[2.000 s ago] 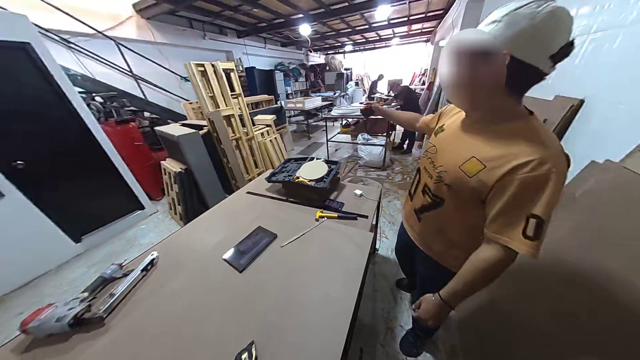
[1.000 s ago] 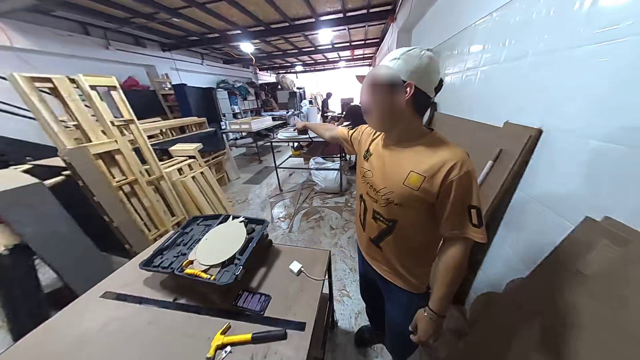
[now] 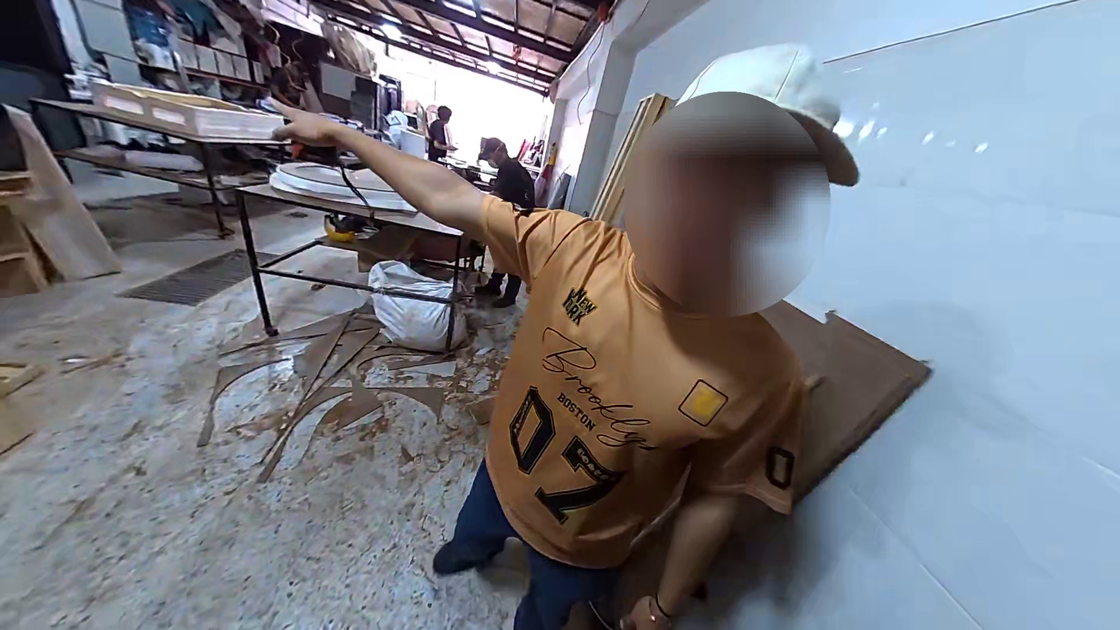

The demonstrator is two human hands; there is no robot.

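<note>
Neither my left hand nor my right hand shows in the head view, so what they hold cannot be seen. Close in front of me stands a person in an orange T-shirt (image 3: 577, 385) and a pale cap, one arm stretched out to the left with the hand (image 3: 306, 127) pointing. The person's other arm hangs down at the bottom of the view. Behind the pointing arm, white round pieces (image 3: 337, 182) lie on a metal-framed table (image 3: 262, 271). A stuffed white sack (image 3: 416, 306) sits on the floor beneath it.
Thin curved offcuts (image 3: 350, 385) and debris litter the floor. A wooden frame (image 3: 188, 114) lies on a table further left, near a floor grate (image 3: 197, 278). Brown sheets (image 3: 857, 385) lean against the right wall. Two people work at the back.
The view has swung right and moved closer to the person, whose arm stays outstretched. The brown table with the black tool case and the yellow hammer has left the view.
</note>
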